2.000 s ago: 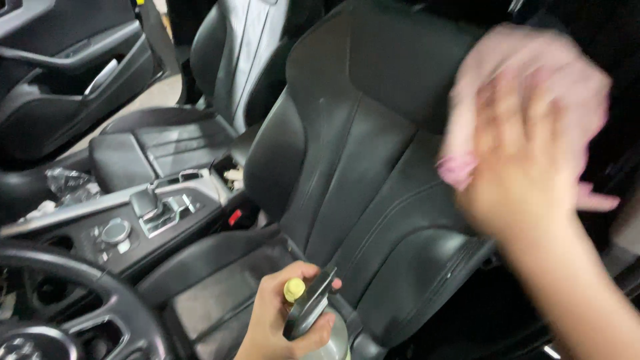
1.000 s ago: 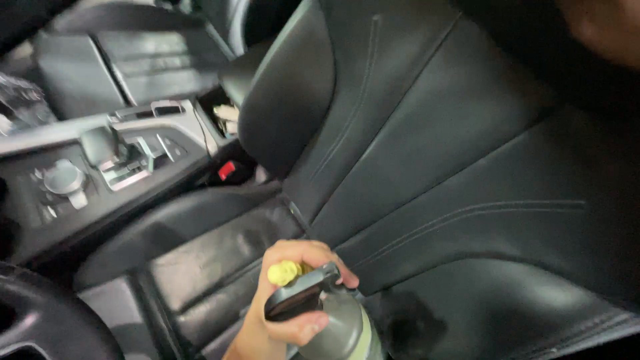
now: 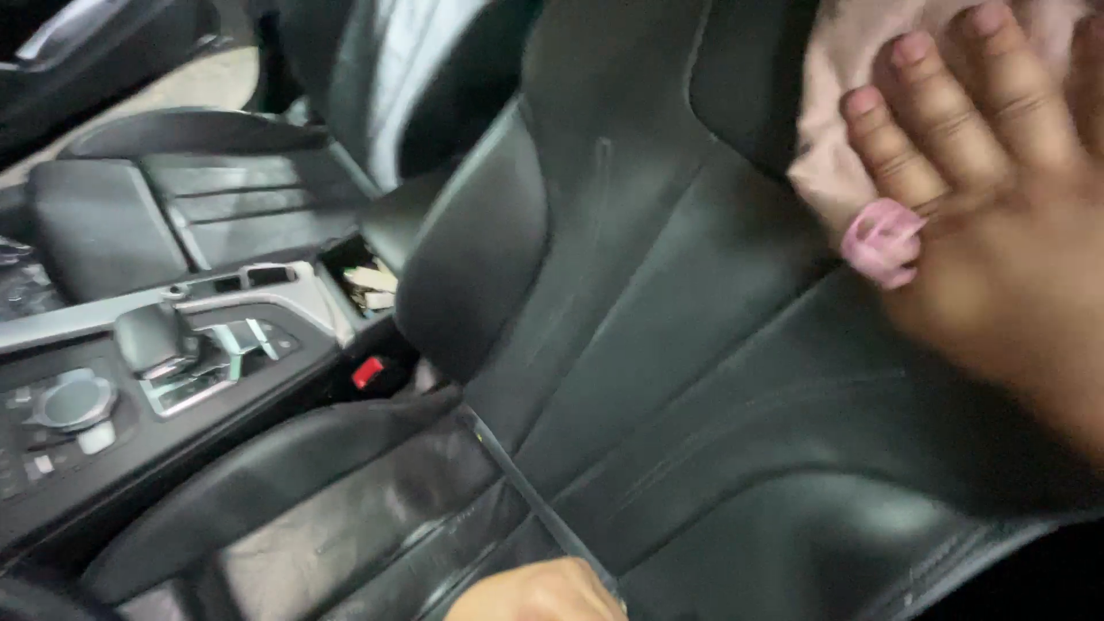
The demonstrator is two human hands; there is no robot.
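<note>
At the upper right, my right hand (image 3: 992,172) lies flat on a pale pink cloth (image 3: 832,129), fingers spread over it; a bunched pink bit of it sticks out beside the little finger. Cloth and hand are at the upper side of the black leather seat backrest (image 3: 655,285). Only the back of my left hand (image 3: 539,595) shows at the bottom edge, above the seat cushion (image 3: 336,517); its fingers and whatever they hold are out of view.
To the left runs the centre console with a gear selector (image 3: 155,336), a round control knob (image 3: 76,401) and an open storage bin (image 3: 371,285) holding small items. A red seat-belt buckle (image 3: 368,373) stands beside the cushion. Beyond is the other front seat (image 3: 233,190).
My right hand, mostly out of view one second ago, shows again with the cloth at the upper right. My left hand, seen holding a spray bottle in both earlier frames, is now mostly below the frame.
</note>
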